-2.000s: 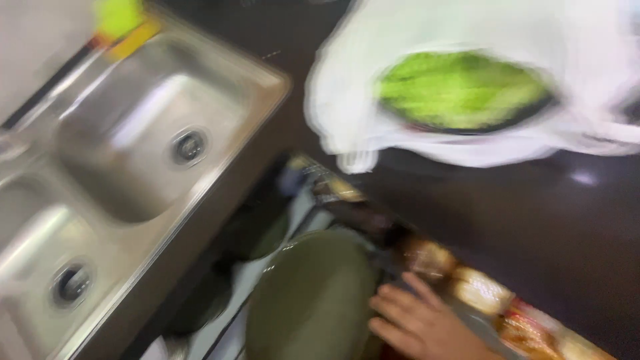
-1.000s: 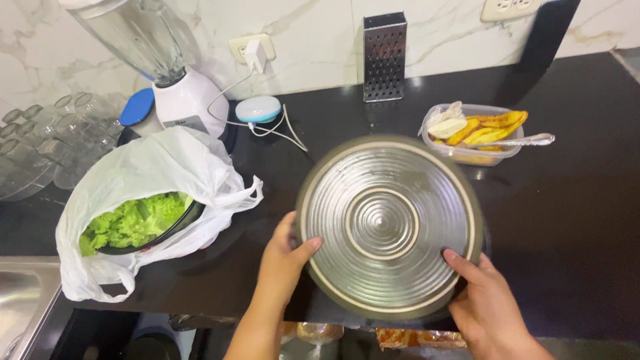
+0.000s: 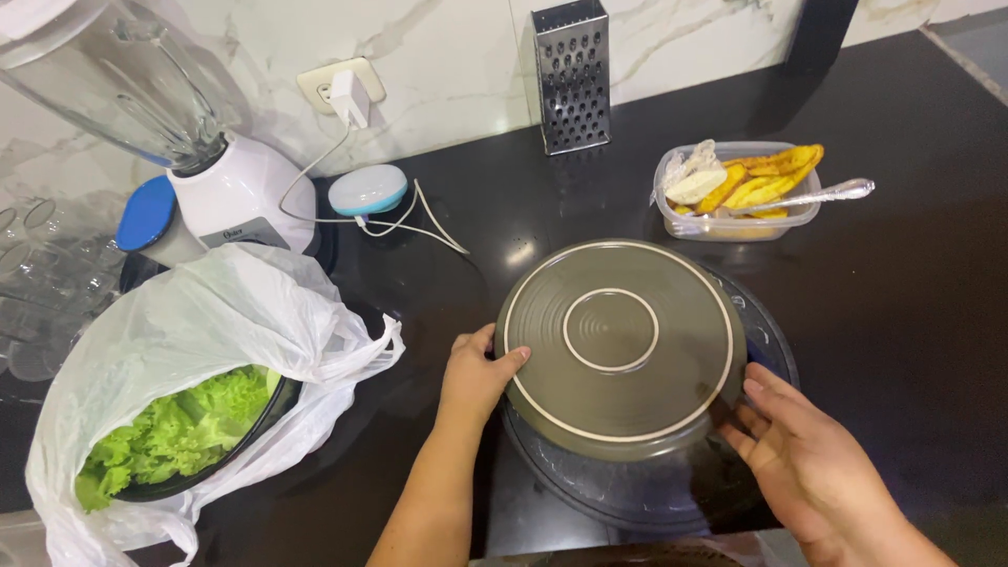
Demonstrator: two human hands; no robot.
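Note:
A dark green ceramic plate [image 3: 614, 394], its ringed underside facing up, is above a round dark glass-like disc [image 3: 630, 496] on the black counter. My left hand [image 3: 476, 378] grips the plate's left edge, thumb on top of the rim. My right hand [image 3: 795, 441] is at its lower right edge with the fingers reaching toward the underside; whether they bear on it is hard to tell. Behind the plate, a clear plastic container [image 3: 736, 228] holds yellow fried plantain slices [image 3: 756, 185], a pale wrapped piece and a metal utensil [image 3: 843, 191].
At left, a white plastic bag [image 3: 197, 307] surrounds a dark bowl of lettuce [image 3: 181, 433]. Beyond are an Oster blender [image 3: 236, 189], a blue-lidded container [image 3: 147, 213], drinking glasses [image 3: 47, 276] and a corded white-blue device [image 3: 368, 189]. A metal box grater [image 3: 573, 79] stands by the marble wall.
The open drawer and sink filled the earliest view; the view has since swung to the counter. Since one second ago, the plate has come down lower, and the round disc beneath now shows.

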